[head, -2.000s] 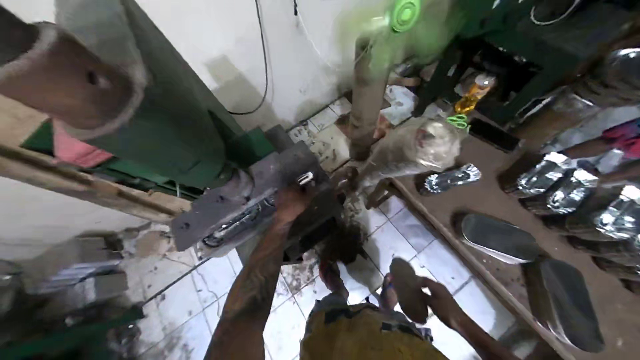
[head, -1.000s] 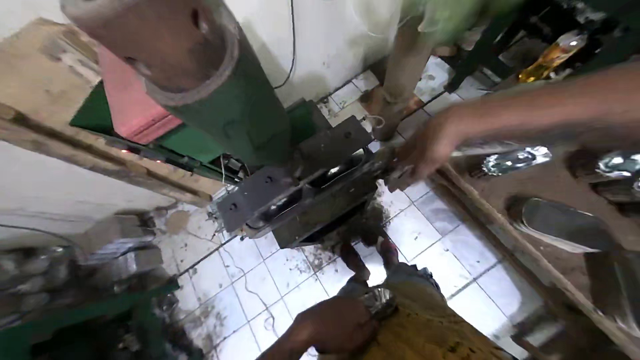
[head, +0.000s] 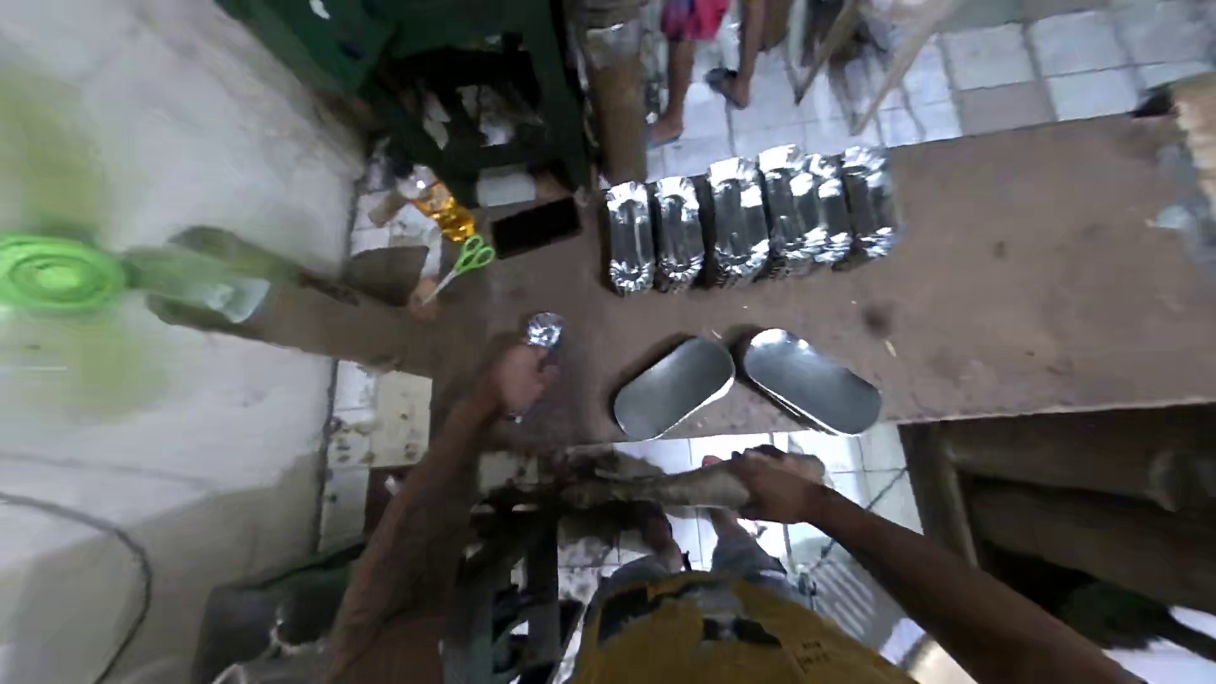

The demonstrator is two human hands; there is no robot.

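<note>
My left hand (head: 521, 378) grips a shiny foil tray (head: 544, 329) over the near left part of the brown table; its fluted end shows above the fingers. My right hand (head: 774, 486) is closed around a pale, dusty, roughly cylindrical object (head: 684, 486) below the table's near edge; blur hides what it is. Between the hands and farther up, two smooth oblong metal pans, one on the left (head: 674, 388) and one on the right (head: 812, 382), lie angled on the table. Behind them are several stacks of crimped foil trays (head: 739, 223).
Green-handled scissors (head: 465, 264), a dark flat object (head: 537, 228) and a bottle of amber liquid (head: 439, 204) are at the back left. A blurred green fan (head: 59, 274) is at far left. A person's legs (head: 676, 81) show beyond the table (head: 1026, 275).
The view has swung from the press to the table. One second ago one hand reached to the press and the other was low near the shirt; now my left hand is over the table.
</note>
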